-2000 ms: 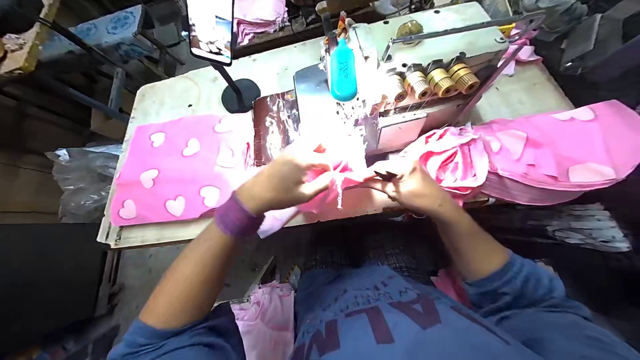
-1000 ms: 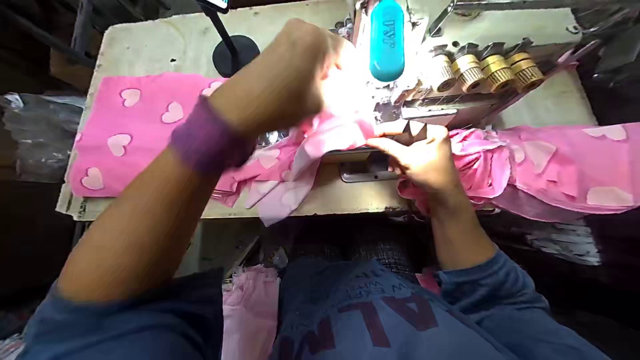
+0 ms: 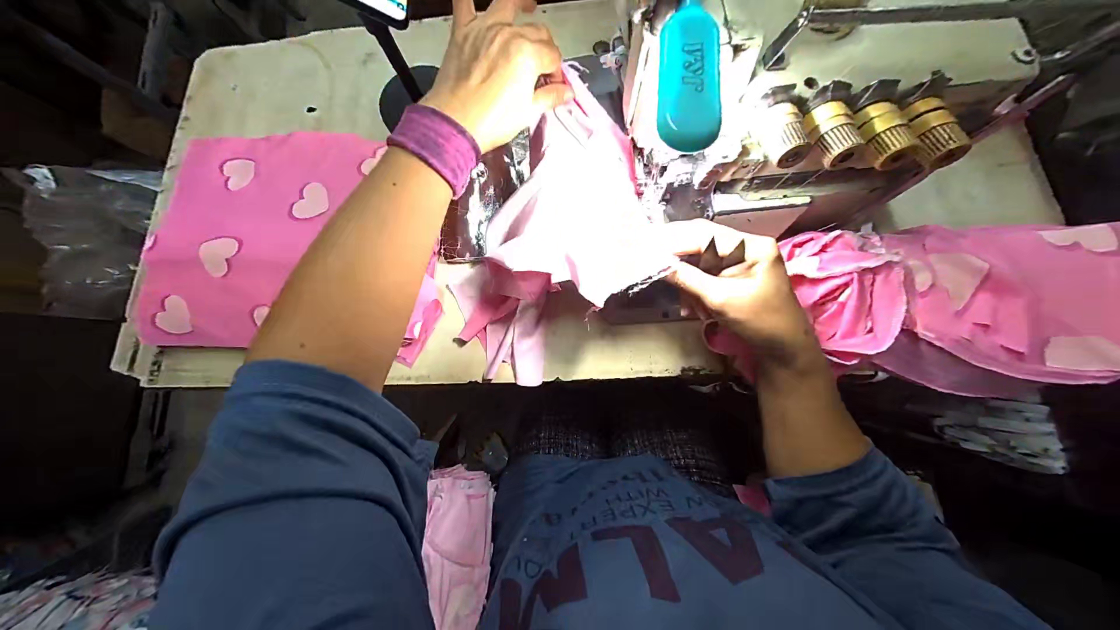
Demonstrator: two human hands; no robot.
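My left hand point(image 3: 500, 74), with a purple wristband, pinches the upper end of a pale pink fabric piece point(image 3: 577, 206) and lifts it left of the sewing machine's head. My right hand point(image 3: 731, 276) grips the lower right edge of the same fabric, in front of the machine, with dark pointed blades, perhaps of thread snips point(image 3: 722, 255), showing between its fingers. Bright lamp light washes out part of the fabric. Gathered pink fabric point(image 3: 844, 293) lies against my right wrist. Heart-print pink fabric point(image 3: 219, 241) lies flat at the left, partly behind my left forearm.
The sewing machine carries a teal cover point(image 3: 689, 83) and several brass tension knobs point(image 3: 888, 131). A phone point(image 3: 385, 7) on a stand is at the back. More heart-print fabric point(image 3: 1006, 297) hangs over the right table edge. Pink pieces point(image 3: 458, 542) lie beside my lap.
My left hand has moved up and away from my right hand, and the pale pink fabric now stretches between them. The view has come closer to the table.
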